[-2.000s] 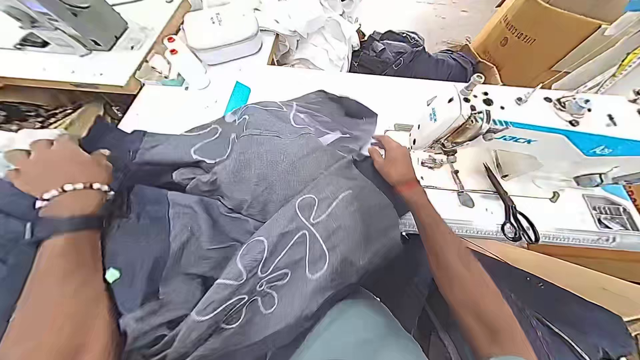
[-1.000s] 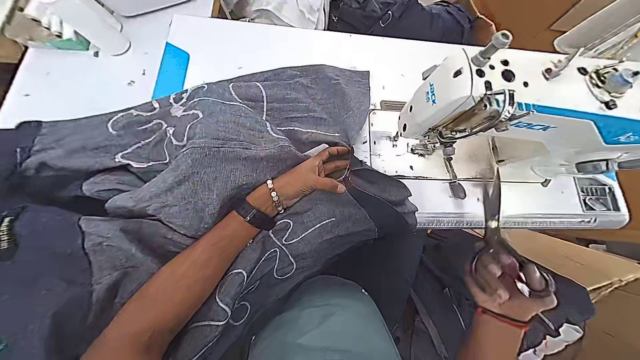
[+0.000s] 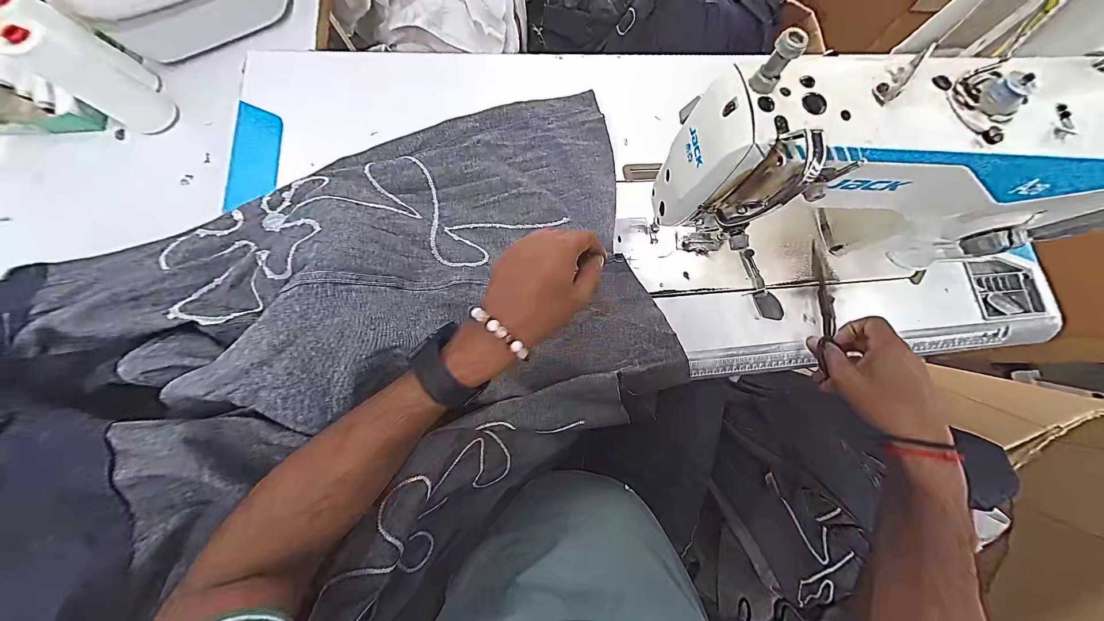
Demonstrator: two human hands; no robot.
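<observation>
A grey denim-like garment (image 3: 362,233) with white corded flower embroidery lies over the table and my lap. My left hand (image 3: 548,280), with a beaded bracelet and a dark wristband, pinches the garment's edge near its right end. To the right, my right hand (image 3: 875,371) holds a pair of dark scissors (image 3: 824,297) by the handles, blades pointing away from me over the front of the machine bed. Between the hands and farther back stands a white and blue Jack sewing machine (image 3: 716,147), its needle area just right of the cloth edge.
A white thread cone (image 3: 95,73) lies at the upper left on the white table (image 3: 207,159). Dark embroidered cloth (image 3: 802,509) hangs below the machine's front edge. Cardboard boxes (image 3: 1052,500) stand at the lower right, and white cloth (image 3: 431,26) lies in a container behind the table.
My left hand has moved from the far left to the cloth's right edge. My right hand let go of the cloth and picked up the scissors, now over the machine bed. The view has shifted closer.
</observation>
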